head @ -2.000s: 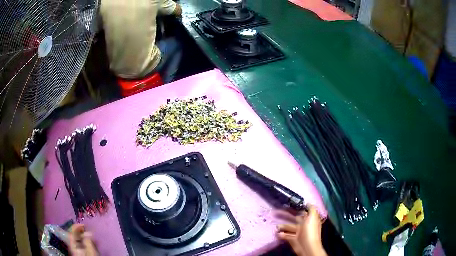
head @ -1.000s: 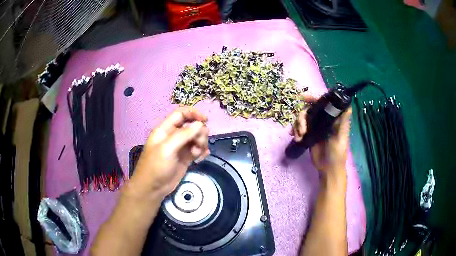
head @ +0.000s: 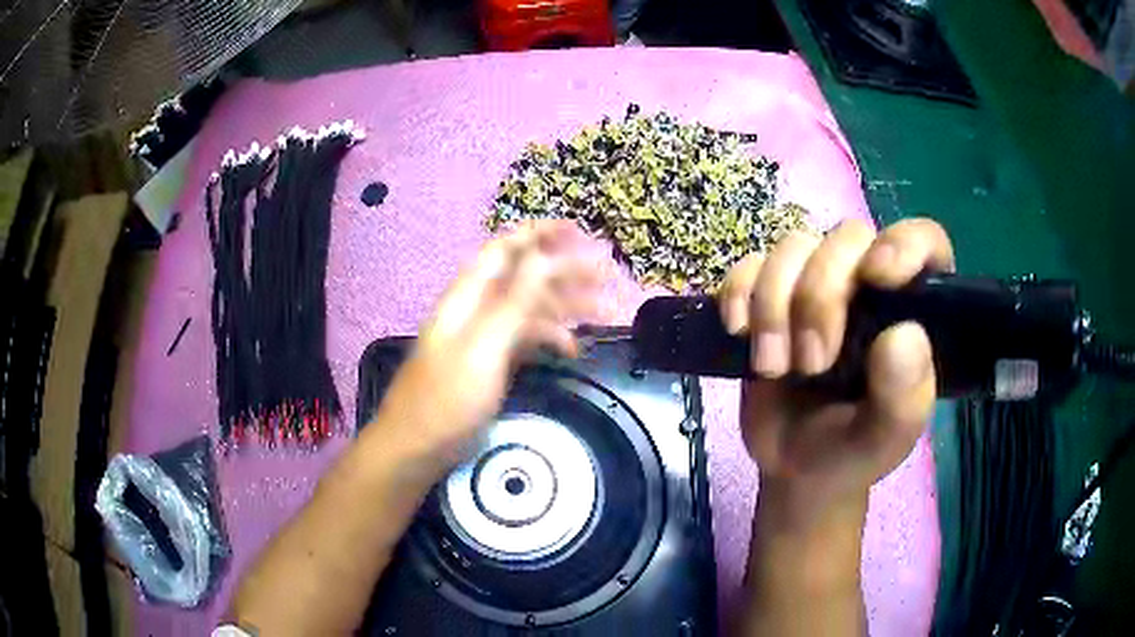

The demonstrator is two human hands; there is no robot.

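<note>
My right hand (head: 846, 355) is closed around the black electric screwdriver (head: 971, 336), held level above the mat with its thin bit pointing left. My left hand (head: 517, 299) is blurred, near the bit tip, over the panel's upper edge; whether it holds anything small cannot be told. The square black speaker panel (head: 682, 535) lies below, with the speaker driver (head: 517, 485) and its silver disc magnet facing up. The left forearm covers part of the panel's left side. The loose pile of yellow, silver and black terminal pieces (head: 660, 193) lies behind the hands.
Black lead wires (head: 280, 286) with red lower tips lie left on the pink mat (head: 436, 106). An open clear plastic bag (head: 162, 529) is at the lower left. A second cable bundle (head: 1008, 510) lies on the green bench (head: 946, 187). A fan guard shows at the top left.
The screwdriver has swung from pointing down to level and moved right and nearer the camera. My left hand has moved slightly right and now blurs beside the bit. The view has shifted slightly.
</note>
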